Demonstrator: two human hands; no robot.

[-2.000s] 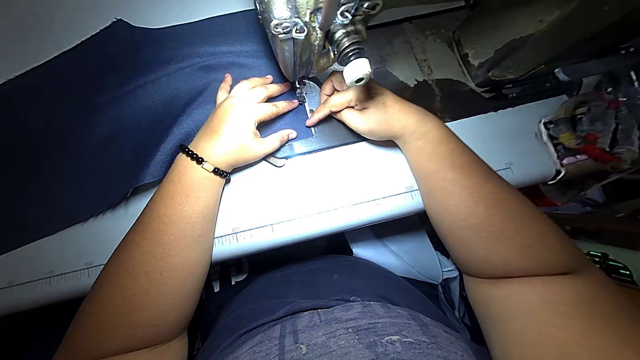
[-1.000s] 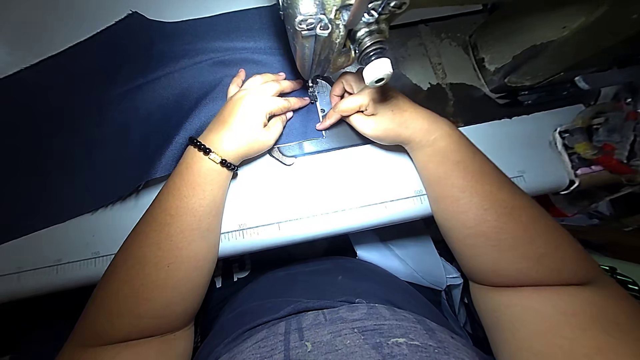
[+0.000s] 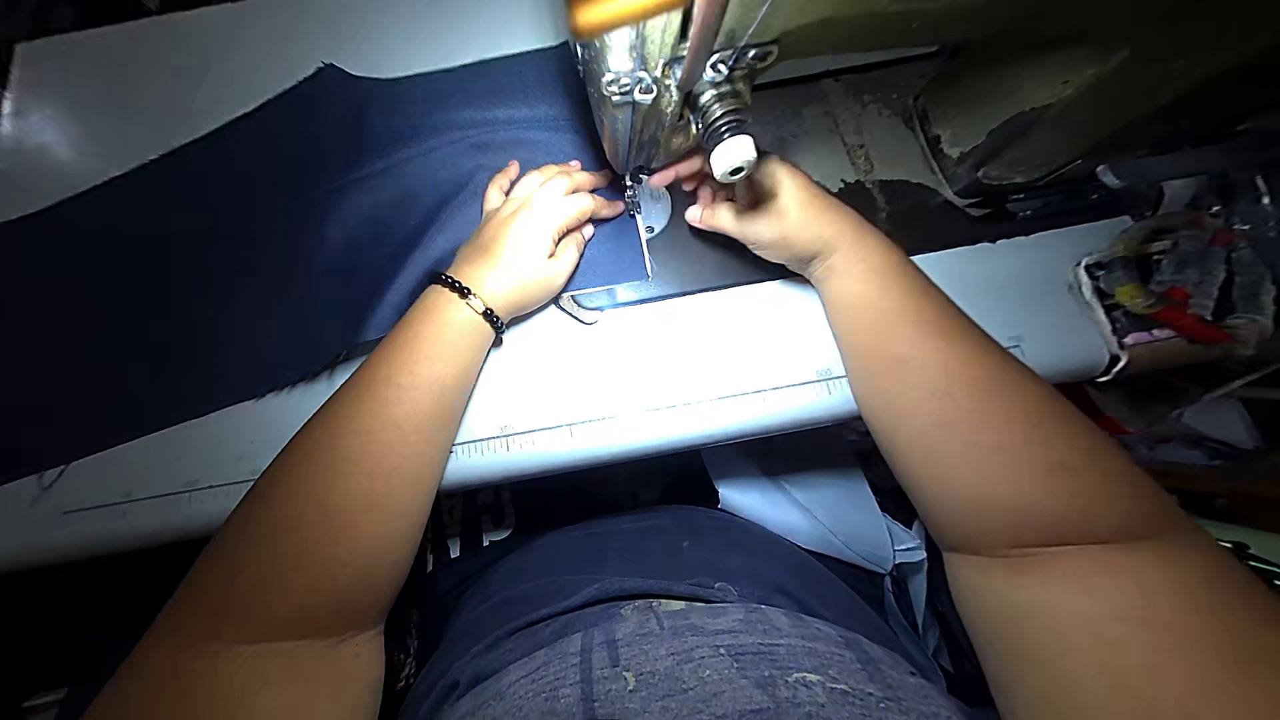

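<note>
Navy blue fabric (image 3: pixel 300 220) lies over the left of the sewing table, its right edge under the presser foot (image 3: pixel 632 193) of a sewing machine (image 3: pixel 640 110). My left hand (image 3: pixel 535 230) rests on the fabric with bent, spread fingers, the fingertips just left of the foot. It presses on the cloth rather than gripping it. My right hand (image 3: pixel 770 210) is at the right of the foot, thumb and fingers apart, with some fingers partly hidden behind the white-tipped tension knob (image 3: pixel 733 157). The metal needle plate (image 3: pixel 655 208) shows between the hands.
A printed ruler scale runs along the table's front edge (image 3: pixel 650 425). Pale cloth (image 3: pixel 810 500) hangs below that edge. A container of colourful scraps (image 3: pixel 1180 290) stands at the right. The worn machine bed (image 3: pixel 850 130) extends to the right behind my right hand.
My right hand has drawn back to the right from the fabric's edge by the foot, and its fingers have parted. My left hand stays on the fabric.
</note>
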